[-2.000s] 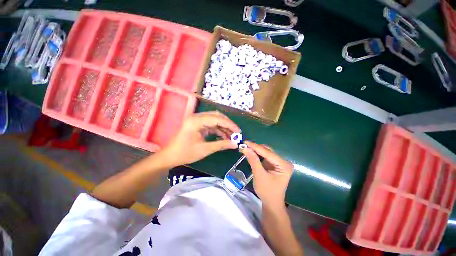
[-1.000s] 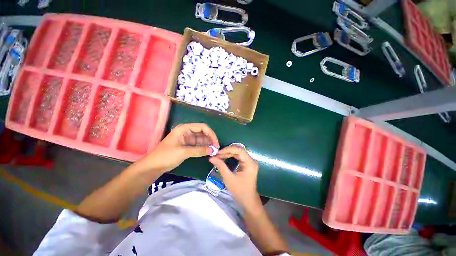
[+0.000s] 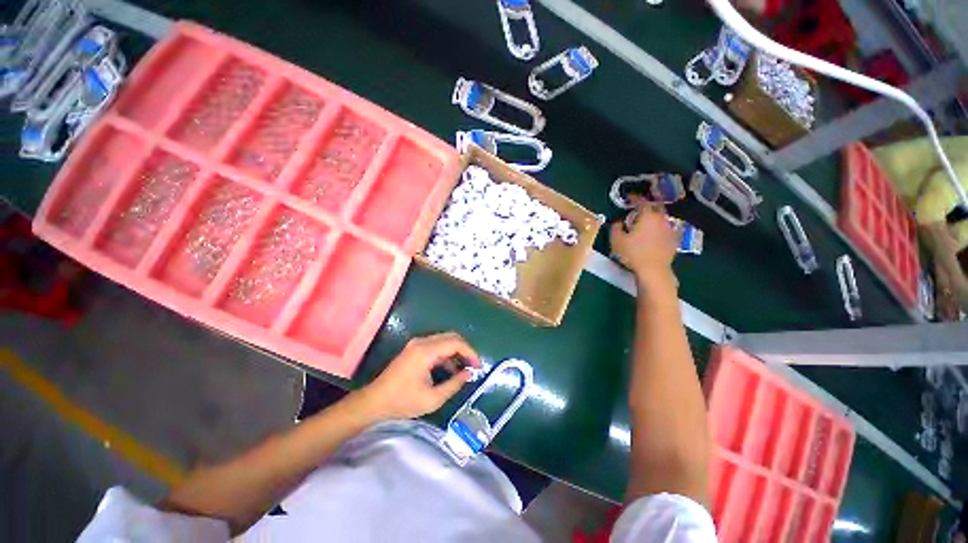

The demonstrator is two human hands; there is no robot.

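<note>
A loop unit with a blue-and-white end (image 3: 490, 412) lies at the bench's near edge, its loop pointing away from me. My left hand (image 3: 433, 375) is just left of it, with small white parts pinched at the fingertips. My right hand (image 3: 645, 242) is stretched out beyond the pale strip, over loop units on the green surface. It covers part of one unit (image 3: 690, 238), and whether its fingers grip anything is hidden. The brown carton (image 3: 552, 294) of white rings sits between my hands, farther back.
A pink-red compartment tray (image 3: 345, 228) with tiny hardware is left of the carton; a second tray (image 3: 780, 424) is at right. Loop units (image 3: 74, 85) are heaped at far left, others scattered beyond the strip. A grey post (image 3: 849, 345), another carton (image 3: 773, 106) and a person's yellow clothing are at right.
My right hand has left my left hand and reached forward and right to the scattered units. The loop unit now lies in the open beside my left hand. The view has shifted.
</note>
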